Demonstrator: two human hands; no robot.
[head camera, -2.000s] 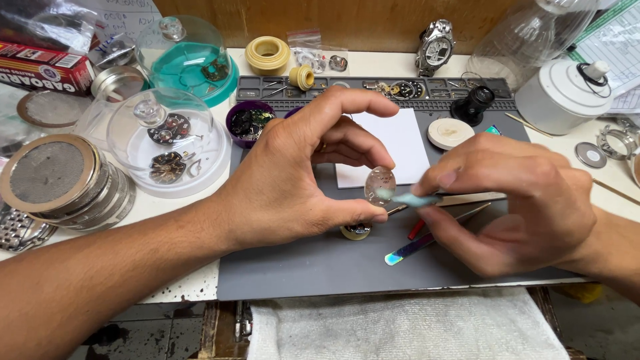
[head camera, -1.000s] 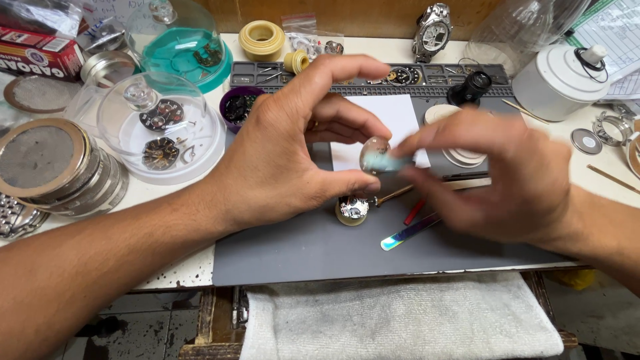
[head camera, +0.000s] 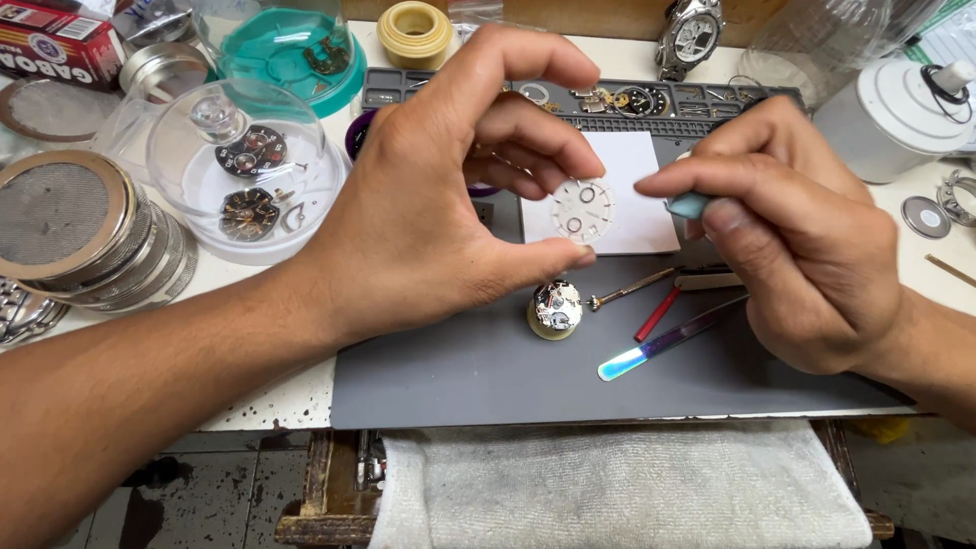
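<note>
Between thumb and a finger, my left hand (head camera: 450, 191) holds a white chronograph watch dial (head camera: 583, 211) by its edge, its face toward the camera. To its right, my right hand (head camera: 793, 221) pinches a small lump of pale blue putty-like material (head camera: 688, 205), apart from the dial. Below the dial a watch movement (head camera: 557, 305) sits on a cream round holder (head camera: 554, 331) on the grey mat (head camera: 473, 381). A small screwdriver (head camera: 634, 287), a red-handled tool (head camera: 657, 313) and iridescent tweezers (head camera: 648, 349) lie right of the movement. A white paper pad (head camera: 634, 171) lies behind the dial.
At left stand a clear dome cover (head camera: 244, 145) over watch parts, a teal dish (head camera: 347, 76) and metal mesh baskets (head camera: 114, 244). A grey parts tray (head camera: 690, 114) runs behind, with a steel wristwatch (head camera: 690, 38). A white lidded jar (head camera: 877, 114) is at right, a towel (head camera: 610, 488) in front.
My right hand has moved off the dial, to the right, with the blue lump in its fingers. The dial's face now shows clearly; my left hand still holds it.
</note>
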